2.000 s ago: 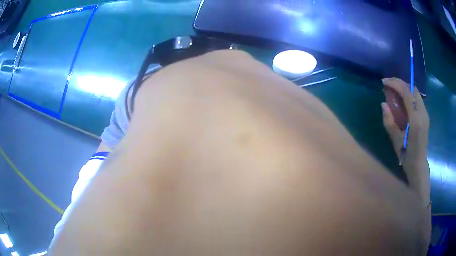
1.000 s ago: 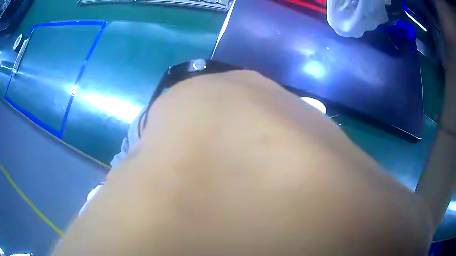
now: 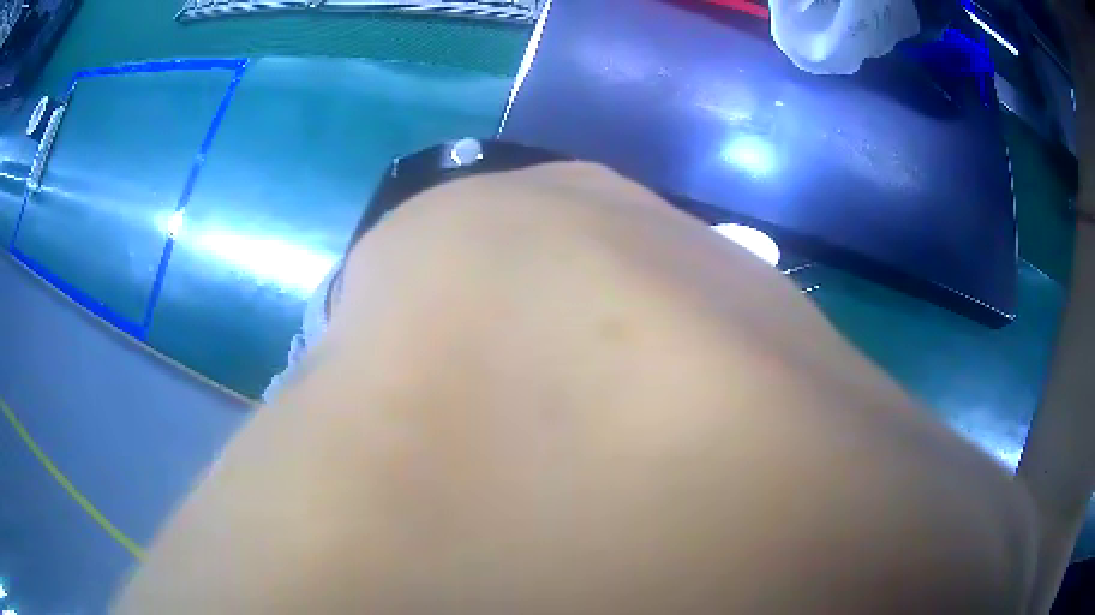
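Note:
A large blurred area of bare skin, my left hand or forearm (image 3: 564,384), fills the lower middle close to the camera. No fingers show on it, so its grip cannot be told. A black band with a round silver stud (image 3: 466,151) lies along its upper edge. My right forearm (image 3: 1063,408) rises along the right edge, and its hand is out of the picture. A white disc (image 3: 751,244) lies by the board's front edge, partly hidden by the skin. Two thin silver tips, likely tweezers (image 3: 803,280), show beside it.
The glossy black board (image 3: 672,108) stands on the green mat (image 3: 396,102). Crumpled white material (image 3: 841,30) hangs over its rear, with a red edge (image 3: 726,7) behind. Blue tape (image 3: 198,156) marks the left mat. Grey floor with a yellow line (image 3: 72,481) lies lower left.
My right hand, which held a blue stick and a brown oval thing, has left the picture; only the forearm remains. The view has shifted, showing more of the board's rear and the white material.

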